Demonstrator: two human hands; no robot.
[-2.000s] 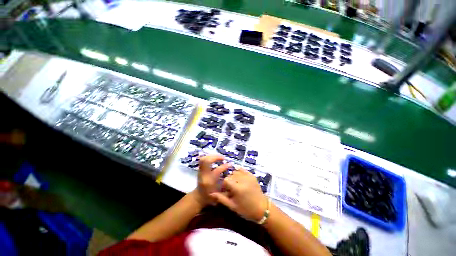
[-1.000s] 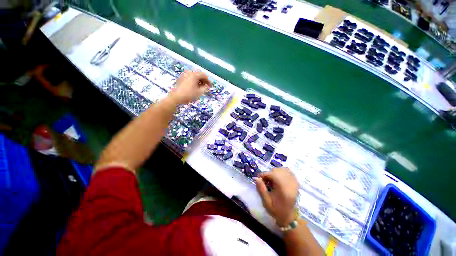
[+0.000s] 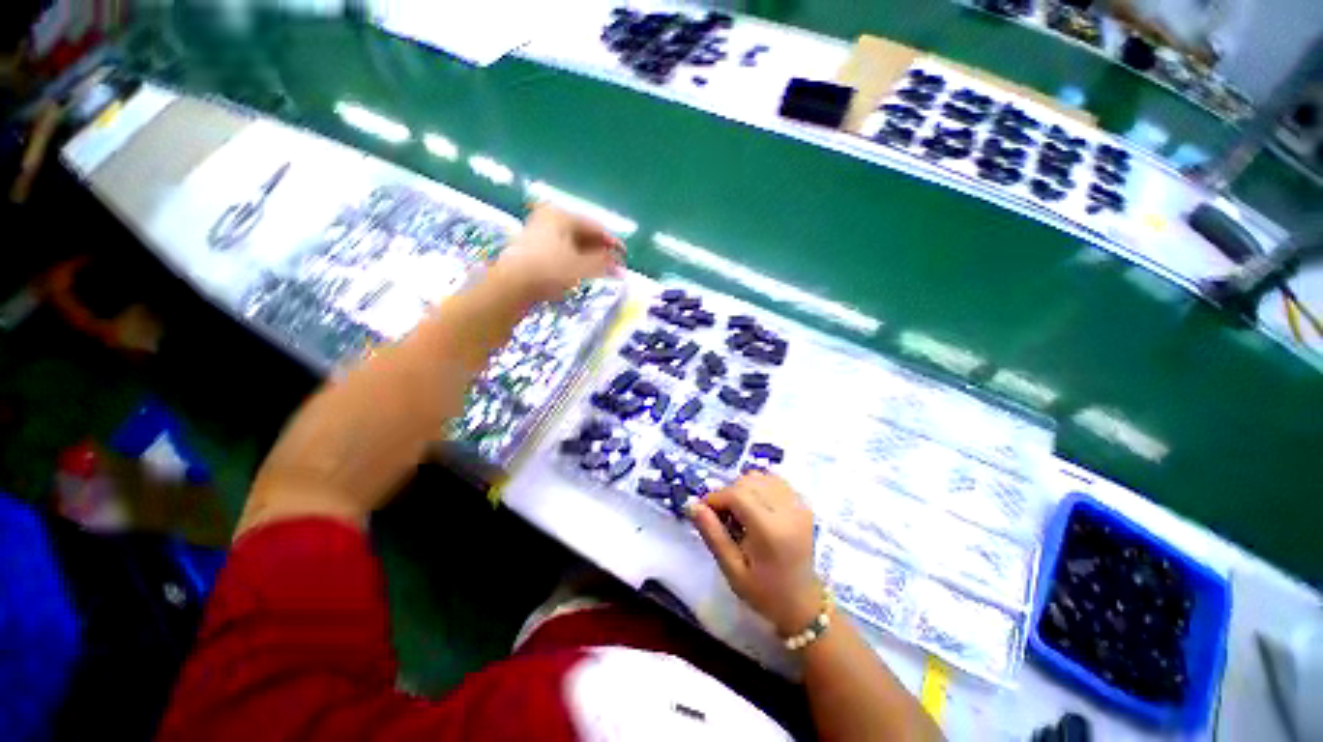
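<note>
My left hand [image 3: 560,252] is blurred above the far right corner of the parts tray [image 3: 508,380], which holds small green and silver pieces. Its fingertips are close together; whether they hold a piece cannot be told. My right hand [image 3: 763,539] is at the near edge of the clear blister tray [image 3: 929,507], beside the black units [image 3: 634,394] grouped in its left cells. Its thumb and fingers are curled in. A dark spot shows between them, but I cannot tell if it is a black housing or shadow.
A blue bin [image 3: 1048,580] of black housings is right of the blister tray. Scissors [image 3: 250,207] lie left of the parts tray. Yellow tape [image 3: 936,687] is at the bench edge. Beyond the green belt [image 3: 813,218], more black parts [image 3: 1004,148] lie on the far bench.
From together over the blister tray's near edge, my hands have separated; my left hand went left and away to the parts tray. Since one second ago, the view has shifted and both hands stay near those places.
</note>
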